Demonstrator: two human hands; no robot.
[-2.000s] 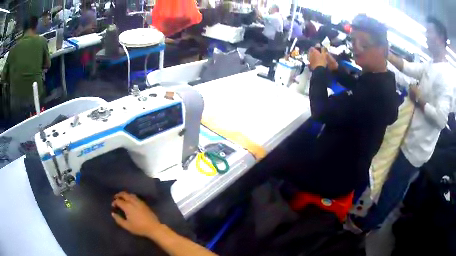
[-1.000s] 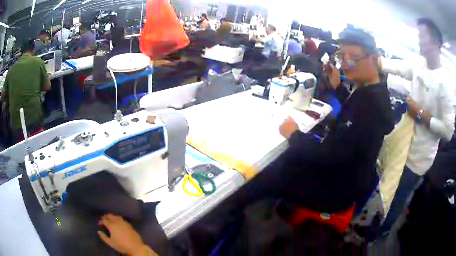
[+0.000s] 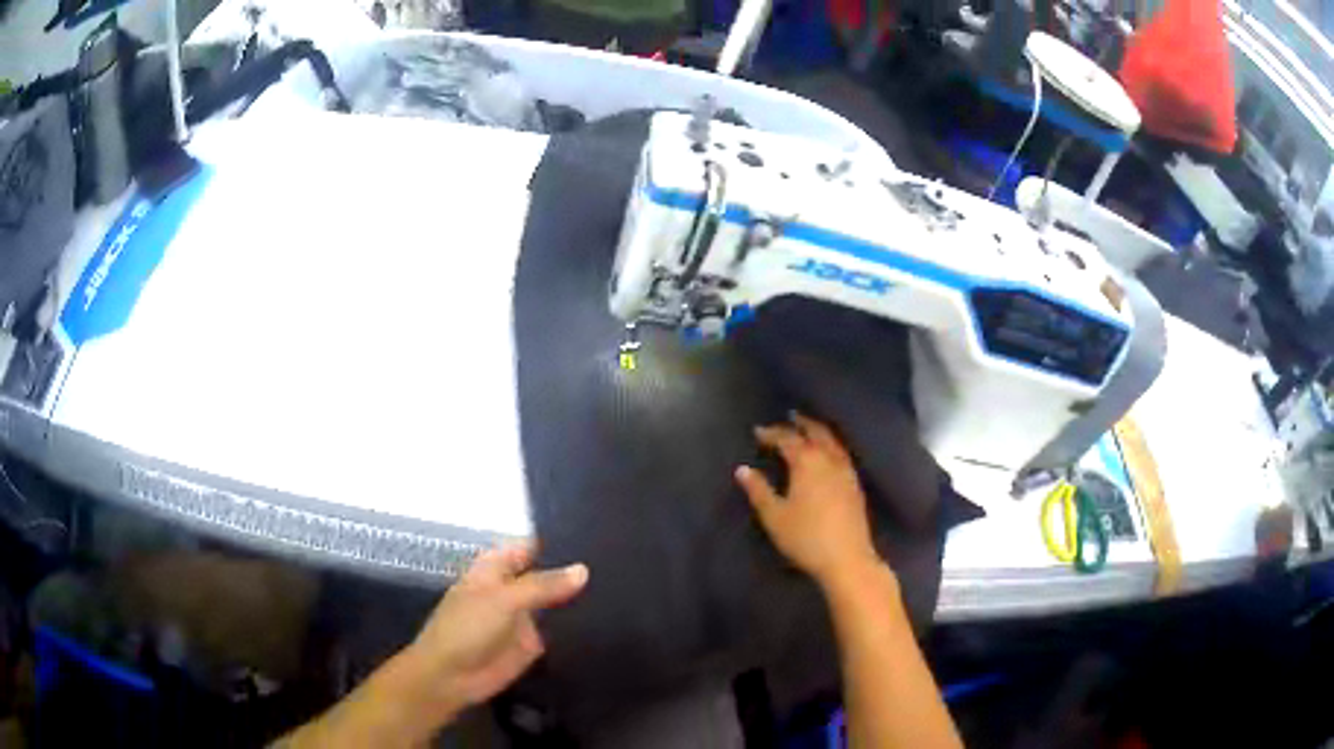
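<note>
A dark cloth panel [image 3: 644, 483] lies across the white table and under the head of the sewing machine [image 3: 863, 256]. The presser foot and needle [image 3: 629, 348], with a yellow-green mark, stand over the cloth, and a light falls beside them. My left hand [image 3: 490, 622] is at the panel's left front edge, thumb on top and fingers at or under the edge. My right hand [image 3: 812, 498] lies on the panel, right of the needle, fingers spread and slightly bent, near a raised fold of cloth.
Yellow and green scissors [image 3: 1075, 524] lie right of the machine, beside a tan strip [image 3: 1148, 490]. A white trough [image 3: 585, 81] with cloth runs behind the table. An edge ruler [image 3: 293, 520] follows the table's front edge. A blue rim shows below at the left.
The view has swung left, so the machine now sits right of centre and the people have left the picture. My left hand has come into view at the panel's edge. My right hand stays on the cloth.
</note>
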